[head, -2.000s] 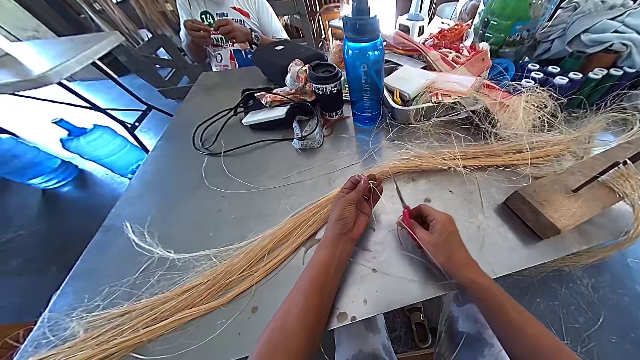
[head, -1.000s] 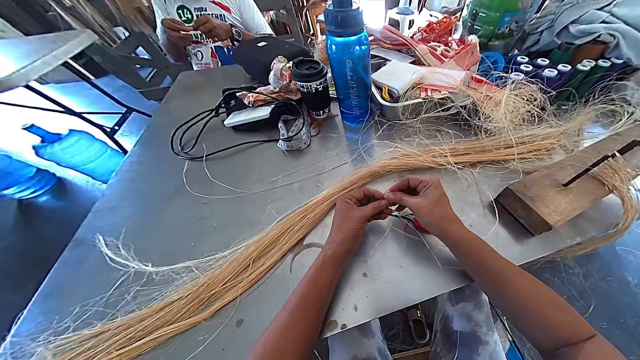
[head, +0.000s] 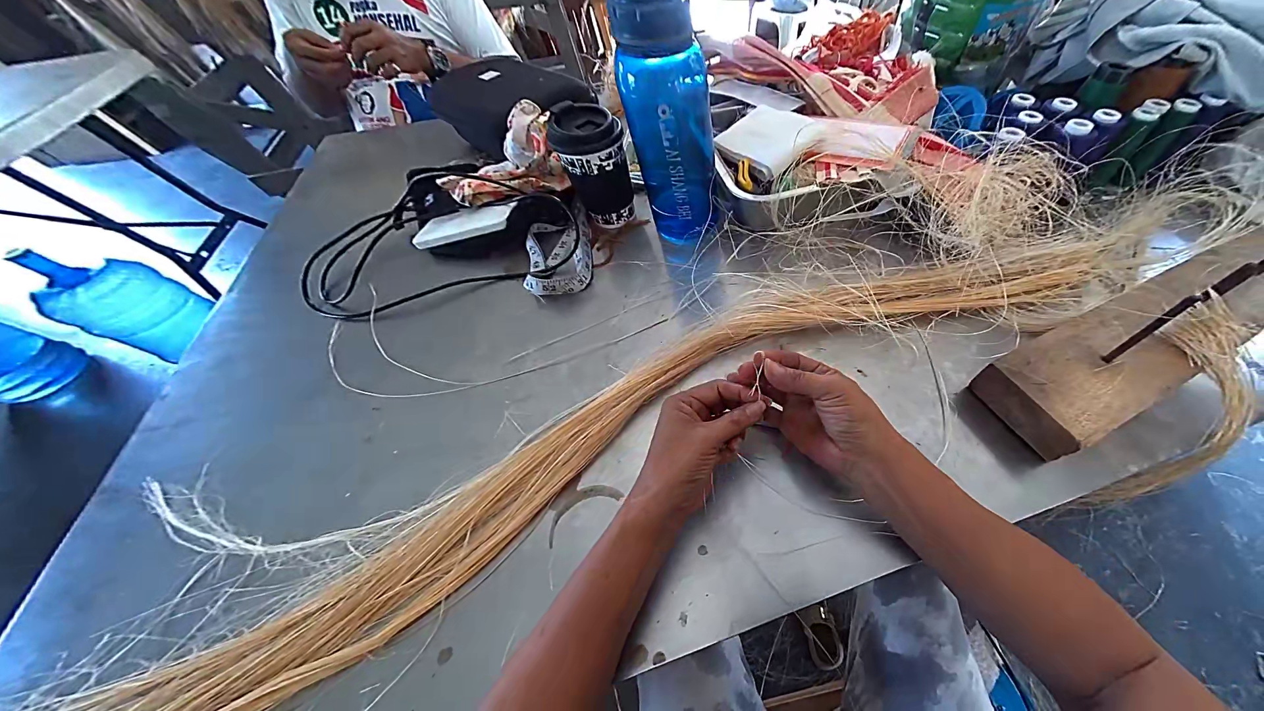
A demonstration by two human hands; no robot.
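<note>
My left hand (head: 703,434) and my right hand (head: 815,410) meet at the fingertips above the near edge of the metal table (head: 286,395). Between them they pinch thin pale fiber strands (head: 758,377), with a small loop standing up at the fingertips. Something small and light-tipped shows at my right fingers; whether it is the red-handled tool seen earlier, I cannot tell. Just beyond my hands a long bundle of straw-coloured fibers (head: 553,464) runs diagonally across the table. Loose fiber ends trail below my hands.
A wooden block (head: 1086,370) with a metal rod lies at right, fibers looped around it. Farther back are a blue bottle (head: 667,128), a lidded cup (head: 592,163), a black cord (head: 331,296), a measuring tape (head: 560,262), a metal tray (head: 750,202) and thread spools (head: 1136,138). A person sits opposite.
My right hand held a red-handled pointed tool apart from my left two seconds ago. Since then my right hand has come in to my left, and both pinch the strands.
</note>
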